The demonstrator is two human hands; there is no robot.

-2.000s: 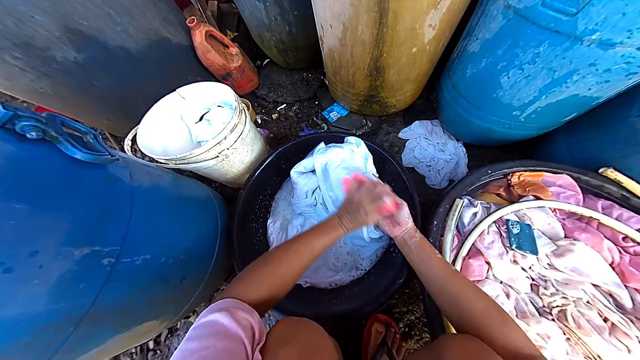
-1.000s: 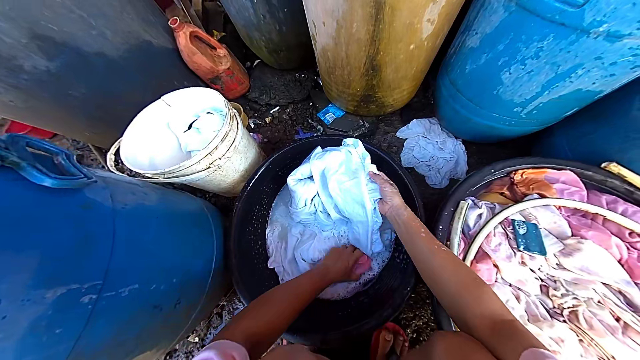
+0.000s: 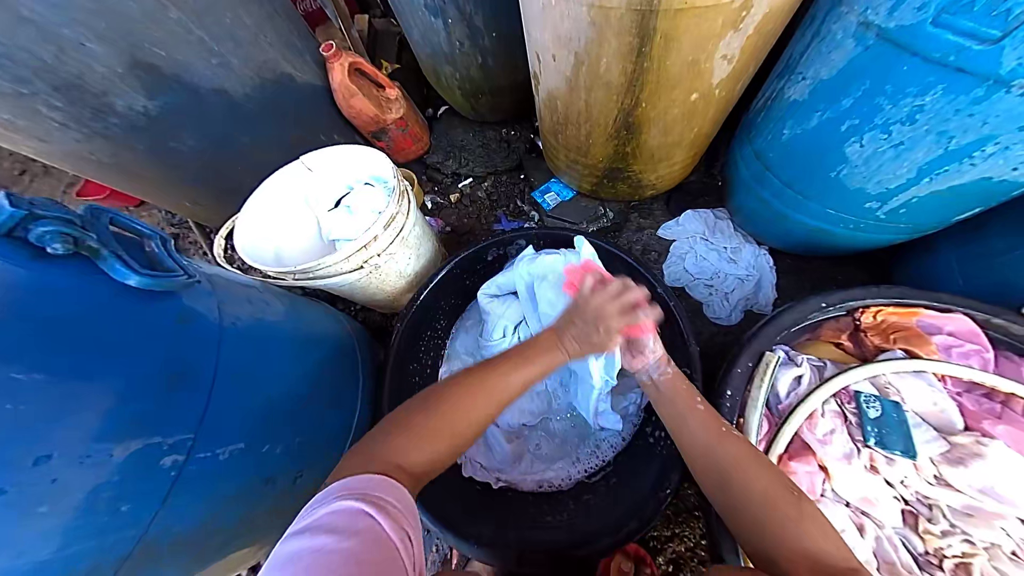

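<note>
A black basin (image 3: 544, 528) holds soapy water and a heap of wet white cloth (image 3: 524, 300). Over the cloth's right part, my left hand (image 3: 604, 314) is pressed around a bright pink object (image 3: 582, 276), perhaps a brush or a soap bar; motion blur hides its kind. My right hand (image 3: 642, 352) is just beneath and to the right, up against the cloth and the pink object, with its fingers mostly hidden. Suds are on the right wrist and forearm.
Left of the basin stands a white bucket (image 3: 416, 260) with white cloth inside. At right, a black tub (image 3: 732, 376) holds pink and white laundry and a pale hose (image 3: 880, 368). A crumpled cloth (image 3: 720, 268) lies on the ground. Large barrels and a red jug (image 3: 376, 104) surround the spot.
My left hand has risen with the pink object from low in the basin to the cloth's right part. The right hand, earlier at the cloth's right edge, is now under the left.
</note>
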